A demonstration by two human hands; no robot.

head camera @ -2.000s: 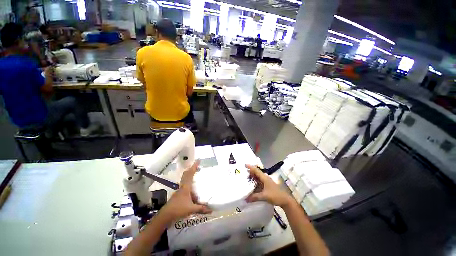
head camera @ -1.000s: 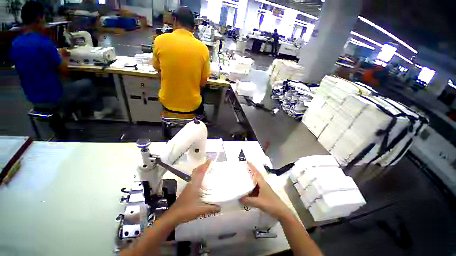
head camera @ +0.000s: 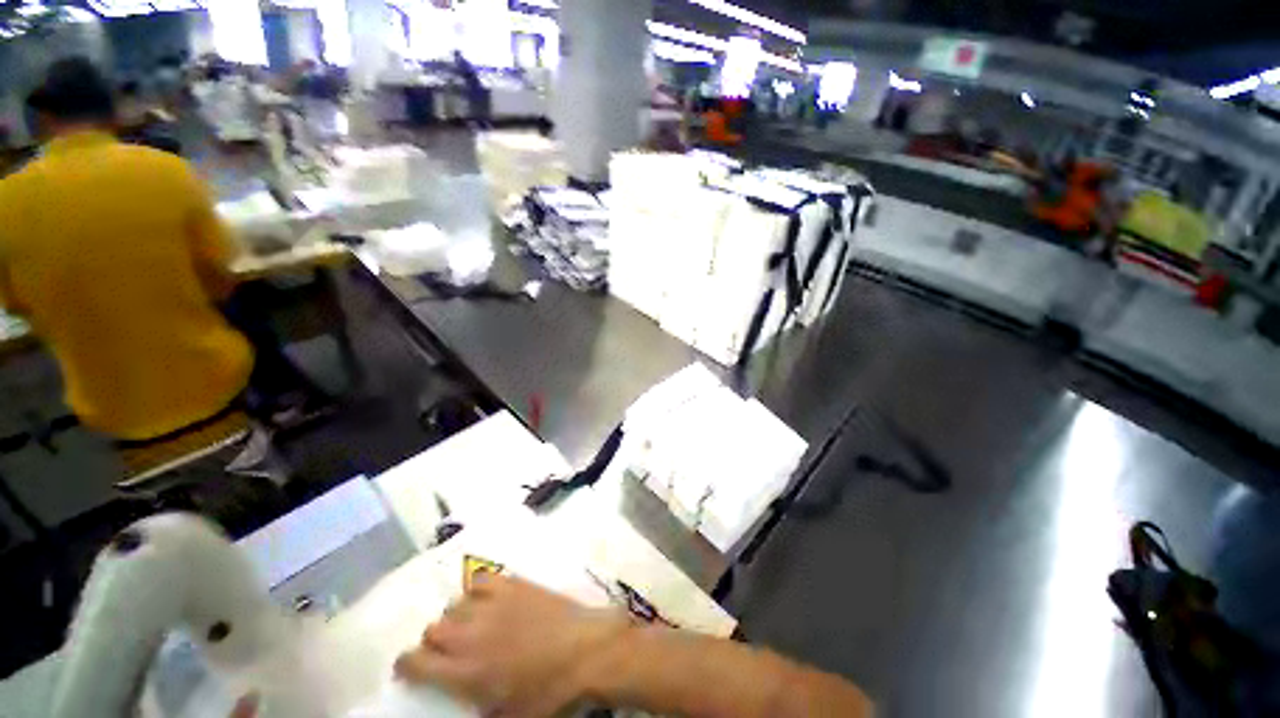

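My right hand (head camera: pixel 512 652) is low in the middle of the view, over the pale body of the sewing machine, fingers bent; what lies under the fingers is hidden or washed out white. Of my left hand, at most a small skin-coloured tip shows at the bottom edge. The machine's white slanting arm (head camera: pixel 176 589) stands at the lower left. A stack of white pieces (head camera: pixel 716 456) sits at the table's right corner. A black strip (head camera: pixel 583 470) lies against its left side.
Large white bundles with black ties (head camera: pixel 730 260) stand on the metal table (head camera: pixel 562 344) beyond. A black heap (head camera: pixel 559 232) lies left of them. A person in yellow (head camera: pixel 120 281) sits at the upper left. A black item (head camera: pixel 1179 617) lies at the far right.
The view has swung right. The white stack held between both hands no longer shows clearly. My left hand has almost left the picture; my right hand now lies over the machine body.
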